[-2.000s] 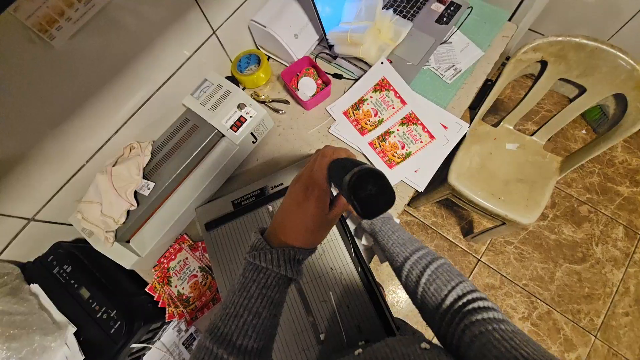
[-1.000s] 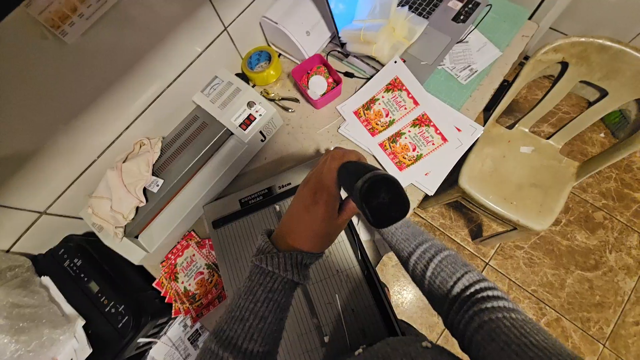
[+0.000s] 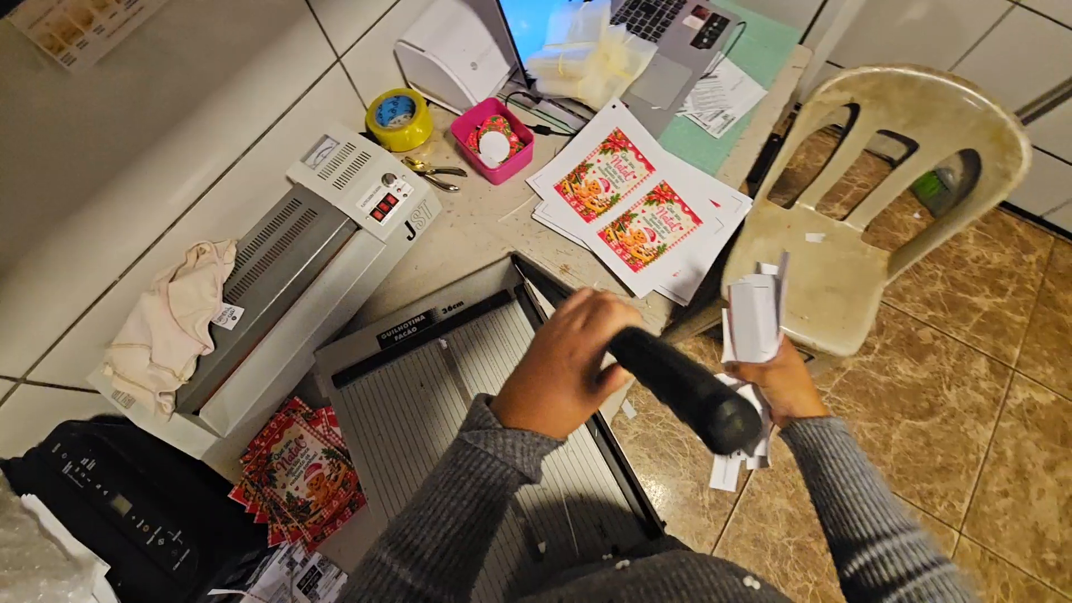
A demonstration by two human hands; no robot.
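Note:
My left hand (image 3: 571,360) is at the black handle (image 3: 682,387) of a guillotine paper cutter (image 3: 452,377), its fingers curled around the near end. Out over the floor, my right hand (image 3: 783,387) grips a bunch of white paper strips (image 3: 755,314), partly hidden behind the handle. On the cutter's bed lie a few small paper scraps. Left of the cutter, red printed Christmas cards (image 3: 306,477) are fanned in a stack. Above it, printed sheets (image 3: 641,201), the top one bearing two card designs, overlap on the table.
A laminator (image 3: 285,276) with a cloth (image 3: 172,327) stands at the left, a black printer (image 3: 134,511) below it. Yellow tape (image 3: 399,120), pliers (image 3: 434,172), a pink box (image 3: 492,141) and a laptop (image 3: 662,50) stand farther back. A plastic chair (image 3: 837,276) is at the right.
My right hand has moved out to the right from behind the cutter's handle, and white paper strips now show in it. My left hand stays at the handle.

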